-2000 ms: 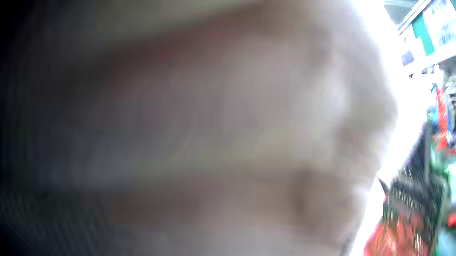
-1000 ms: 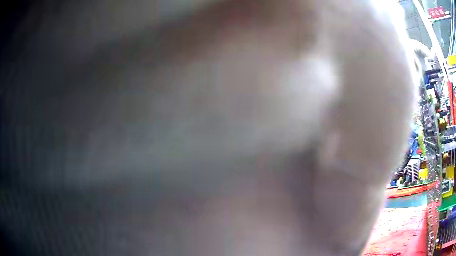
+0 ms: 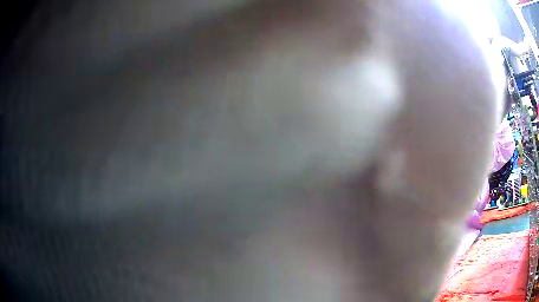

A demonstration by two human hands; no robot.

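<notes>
A large blurred, skin-toned shape (image 3: 266,147), which looks like fingers right in front of the lens, covers most of the head view. I cannot tell which of my hands it is, or whether it holds anything. No other hand of mine can be made out. A red-orange pad (image 3: 493,268) shows at the lower right edge. Anything behind the blurred shape is hidden.
At the right edge, a pink-purple piece of clothing (image 3: 503,146) shows, probably a person's sleeve or smock. A grey-blue strip (image 3: 507,226) lies beyond the red-orange pad. Small coloured parts and a speckled metal rail run up the right side. Bright light glares above.
The blurred shape still covers the lens. The strip of view at the right has shifted from racks and dark items to the bench with its red-orange pad, and the pink-purple clothing has appeared.
</notes>
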